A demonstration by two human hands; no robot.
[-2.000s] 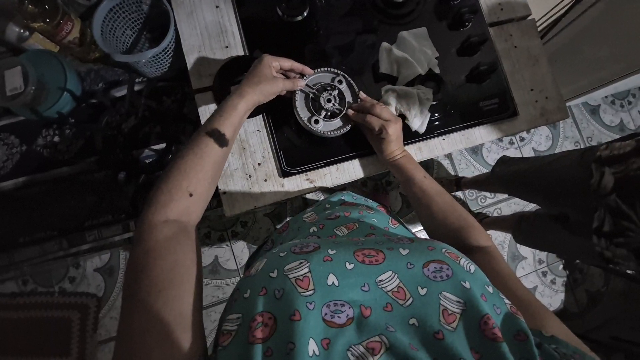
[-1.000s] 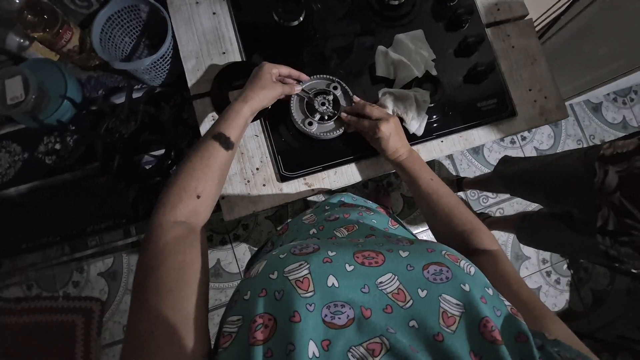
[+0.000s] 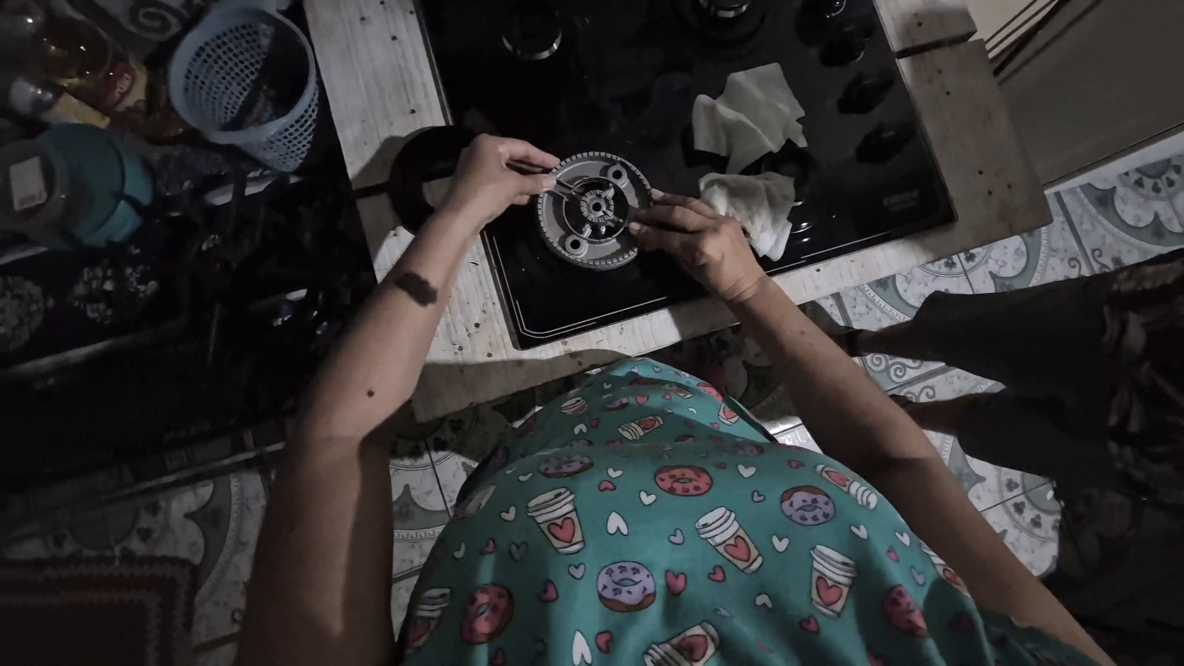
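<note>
A round metal gas burner with a toothed rim (image 3: 559,231) sits at the front left of a black glass cooktop (image 3: 601,301). On its upper left edge are the fingers of my left hand (image 3: 495,180), which pinch a thin dark item too small to name. My right hand (image 3: 698,239) touches the burner's right side, fingertips near its inner ring; whether it grips anything there is hidden. Two crumpled white cloths or paper towels, an upper one (image 3: 751,116) and a lower one (image 3: 760,208), lie on the cooktop right of the burner.
A round black disc (image 3: 416,176) lies partly behind my left hand. Pale wooden boards (image 3: 370,92) frame the cooktop. Farther left are a blue mesh basket (image 3: 245,74), a teal container (image 3: 102,185) and bottles. Control knobs (image 3: 865,92) line the cooktop's right. Another person's legs (image 3: 1008,342) are at the right.
The burner between my hands appears turned compared with the oldest frame. Both hands have stayed around its rim, with small shifts of the fingers.
</note>
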